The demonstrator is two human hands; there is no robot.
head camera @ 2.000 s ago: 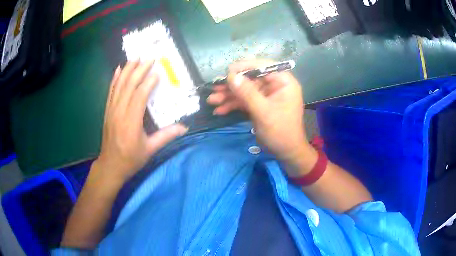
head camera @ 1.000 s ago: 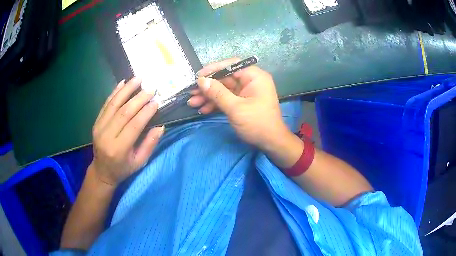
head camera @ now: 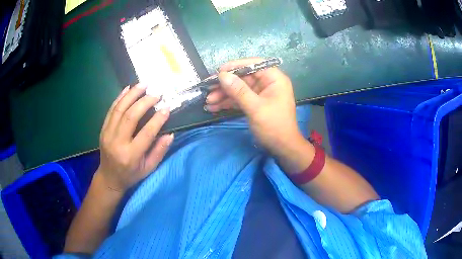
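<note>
A flat phone-like unit (head camera: 159, 58) with a bright white face and a faint orange strip lies on a black foam pad (head camera: 188, 38) on the green surface. My left hand (head camera: 132, 136) rests with its fingertips on the unit's lower left corner; the fingers are slightly spread. My right hand (head camera: 261, 96) holds slim dark tweezers (head camera: 248, 69) like a pen, pointing left. The tweezers' tip is at the lower right edge of the unit; whether it grips anything is too blurred to tell. A red wristband is on my right wrist.
Blue bins stand at the right (head camera: 380, 146) and lower left (head camera: 63, 177). Black stacked pads with a white-and-orange unit (head camera: 38, 55) stand at the left. More black pads with a white unit (head camera: 328, 7) lie at the top right. A pale yellow sheet (head camera: 228, 4) lies at the top.
Since two seconds ago, my left hand has moved down from the unit's left side to its lower corner. My right hand moved left, then slightly back right. The unit sits a little higher in view.
</note>
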